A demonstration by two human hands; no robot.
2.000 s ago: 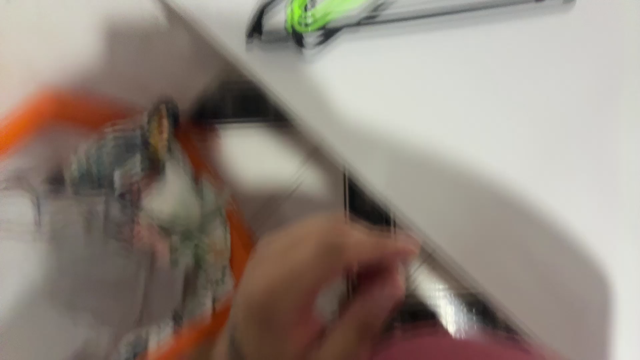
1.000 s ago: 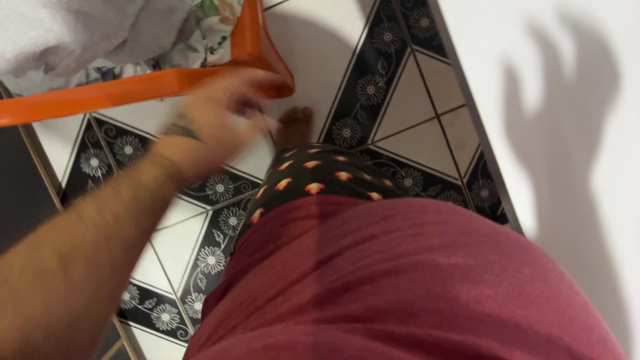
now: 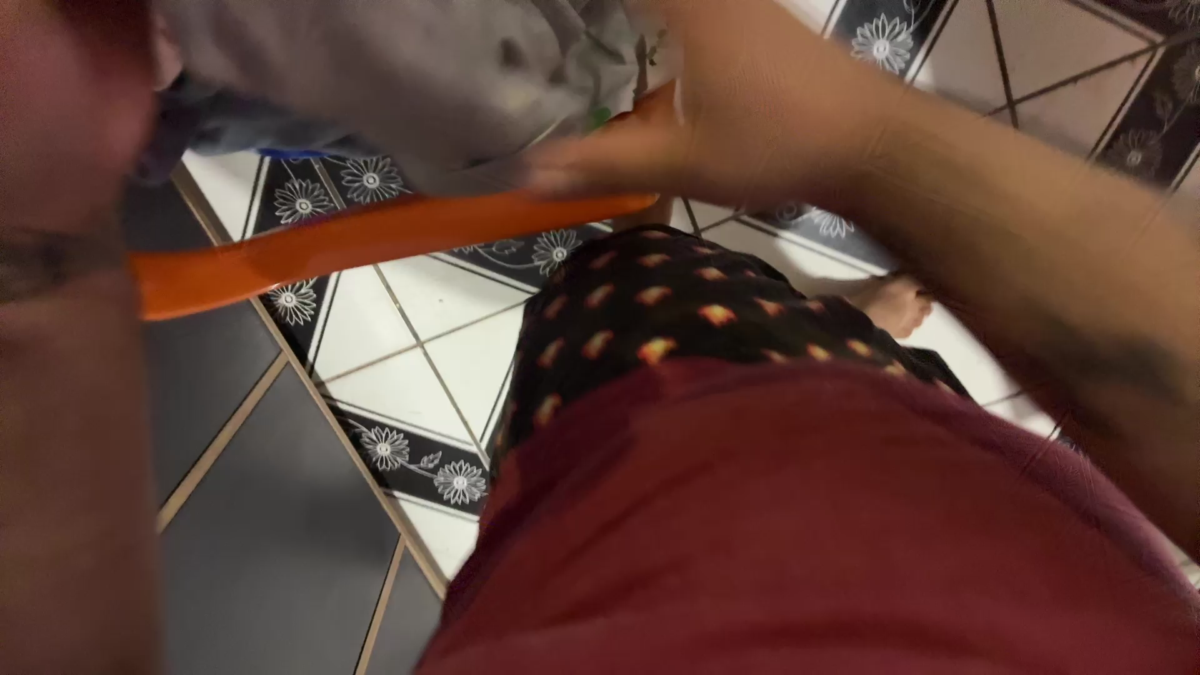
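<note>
An orange rim, seemingly of a laundry basket (image 3: pixel 375 234), crosses the upper left of the view, with grey and floral cloth (image 3: pixel 375 66) heaped above it and a dark blue cloth (image 3: pixel 234 122) at its left. My right hand (image 3: pixel 684 122) reaches in from the right; its thumb lies at the rim beside the cloth, and its other fingers are out of view or blurred. My left hand (image 3: pixel 75 103) is at the top left edge by the rim's left end, blurred and mostly cut off, so its grasp is hidden.
Below is a floor of white tiles (image 3: pixel 375 375) with black floral bands, meeting dark grey tiles (image 3: pixel 272 525) at the left. My dark patterned shorts and red shirt fill the lower middle. A bare foot (image 3: pixel 895 305) stands on the tiles at right.
Both forearms are now in view, where one showed a second ago. The right hand is now at the orange rim. The white surface at the right has left the view.
</note>
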